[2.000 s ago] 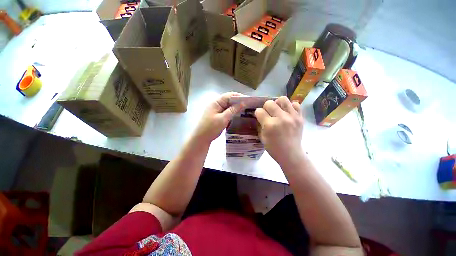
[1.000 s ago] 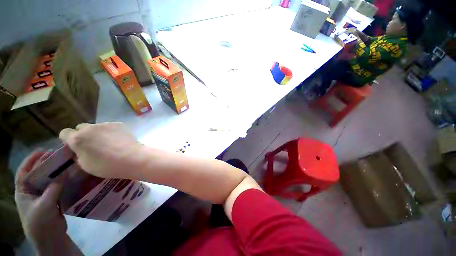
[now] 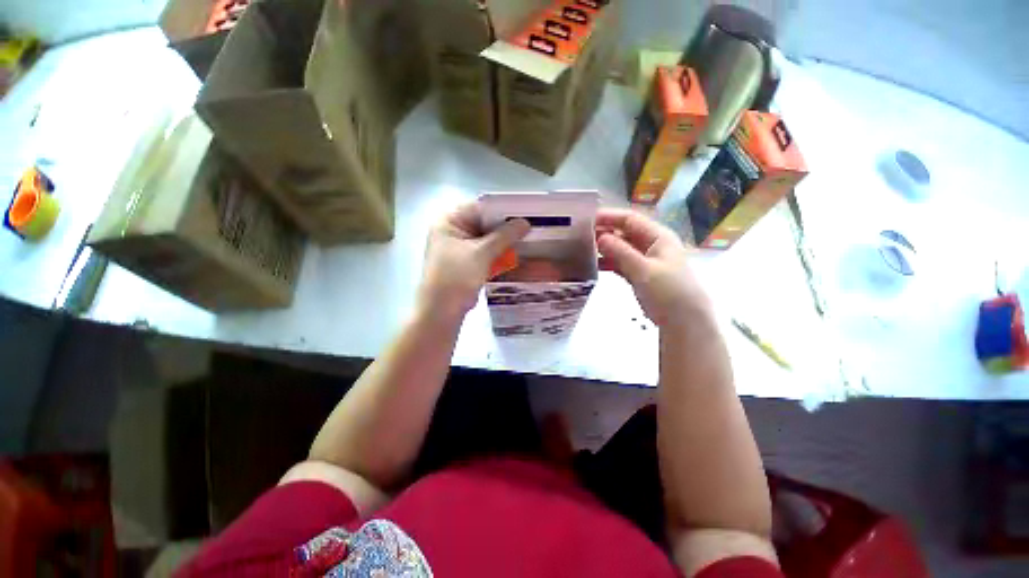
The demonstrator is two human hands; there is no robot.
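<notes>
A retail colour box (image 3: 539,313) stands at the table's front edge before me, its top open. Its pale lid flap with a black slot is raised, and an orange piece shows at the left of the opening. My left hand (image 3: 467,262) grips the left side of the box and flap, thumb on the flap near the slot. My right hand (image 3: 654,262) is at the upper right edge of the box, its fingertips on or beside the flap edge; the exact contact is unclear. What lies deeper in the box is hard to make out.
Brown cartons (image 3: 309,136) stand at left and back; one carton (image 3: 525,107) holds orange boxes. Two orange boxes (image 3: 749,181) stand by a kettle (image 3: 731,70). A thin yellow tool (image 3: 762,343), clear rings (image 3: 897,253) and a red-blue tape roll (image 3: 1000,334) lie right. An orange-yellow roll (image 3: 34,208) is far left.
The view turned right towards a seated person and red stool, then back to the table. The box top, covered by both hands at first, now shows open with its flap raised.
</notes>
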